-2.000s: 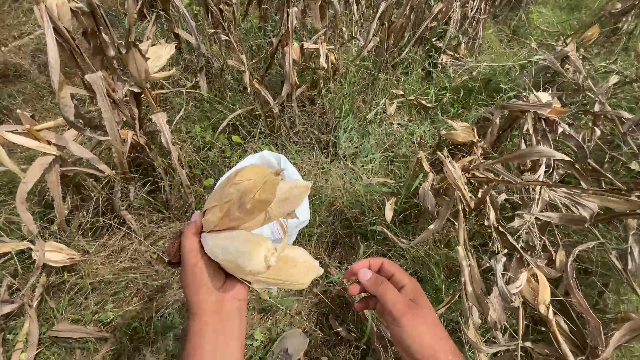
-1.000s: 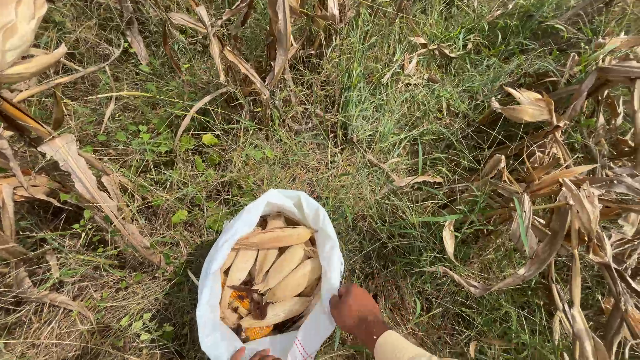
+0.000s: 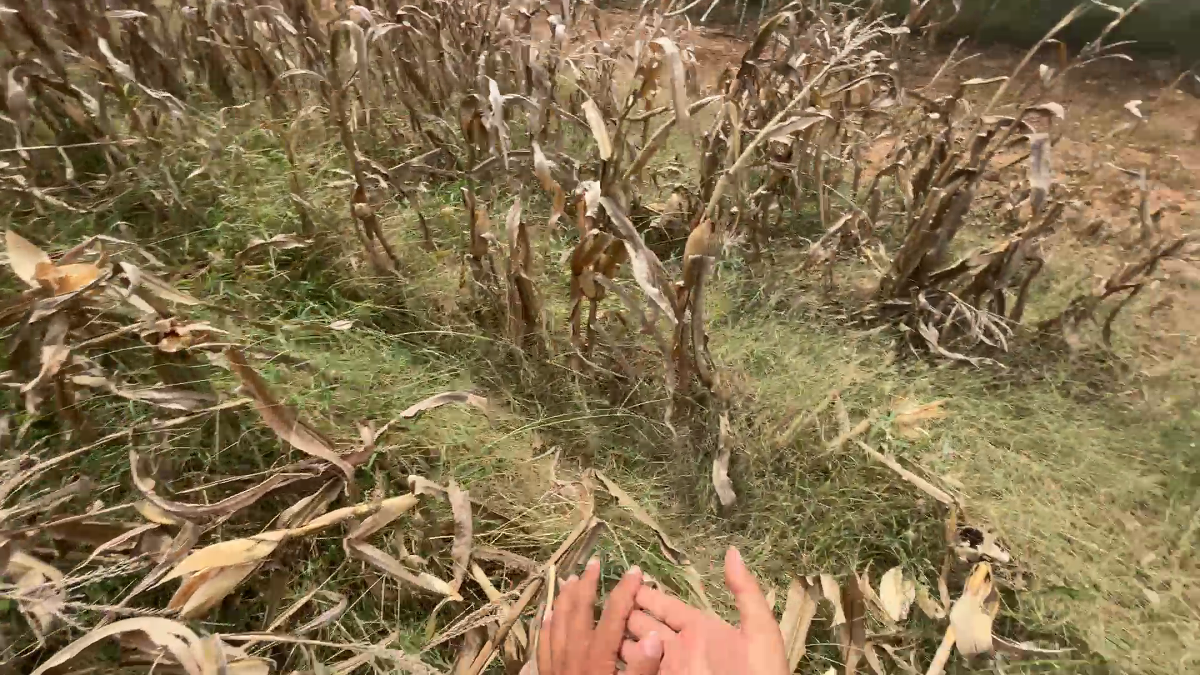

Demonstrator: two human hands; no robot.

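At the bottom middle, my left hand (image 3: 586, 623) and my right hand (image 3: 703, 633) are close together and overlap at the fingers, palms partly turned up. Nothing shows in either one. Dry maize leaves and stalks (image 3: 525, 591) lie just beyond and to the left of them. A dry husk (image 3: 975, 614) stands at the lower right, near my right hand. A brown ear in its husk (image 3: 698, 248) hangs on a standing dry maize stalk (image 3: 694, 328) ahead.
Rows of dry standing maize (image 3: 422, 75) run across the back. Bent, fallen stalks (image 3: 281, 534) cover the left and lower left. Grass (image 3: 1059, 478) grows at the right, with a clump of dry stalks (image 3: 947, 225) and bare reddish soil (image 3: 1106, 178) behind it.
The view has swung up and away across the field. The white sack of maize ears is out of view. My hands, one at the sack's rim before, are now together.
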